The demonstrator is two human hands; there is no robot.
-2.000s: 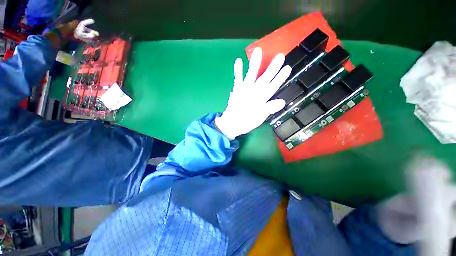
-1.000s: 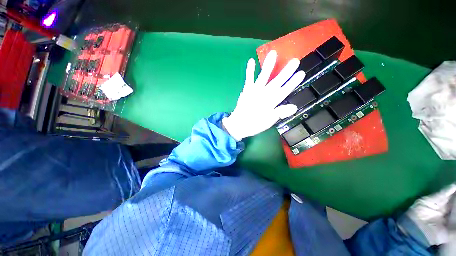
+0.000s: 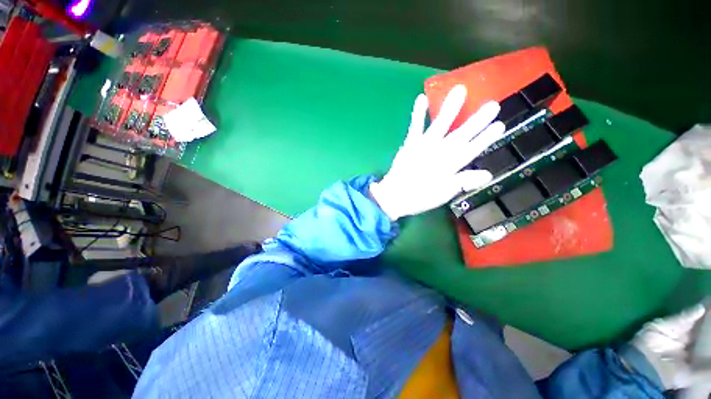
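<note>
A green circuit board [image 3: 538,207] with three rows of black block components [image 3: 558,178] lies slanted on an orange-red foam pad [image 3: 573,234]. My left hand [image 3: 444,156], in a white glove, rests with fingers spread over the left end of the board and the pad, holding nothing. My right hand [image 3: 669,343], in a white glove, is low at the right edge of the picture, partly cut off. Its fingers and anything in it cannot be made out.
A crumpled white cloth heap [image 3: 686,195] lies at the right on the green bench mat [image 3: 304,117]. A clear blister tray [image 3: 160,86] with orange-red pieces and a paper slip [image 3: 189,121] is at the far left. A person's blue sleeve [image 3: 86,312] shows lower left.
The view has shifted, so board and pad appear farther right and lower. The person at left has moved down and away. My right hand was blurred with a white tube-like thing, which no longer shows.
</note>
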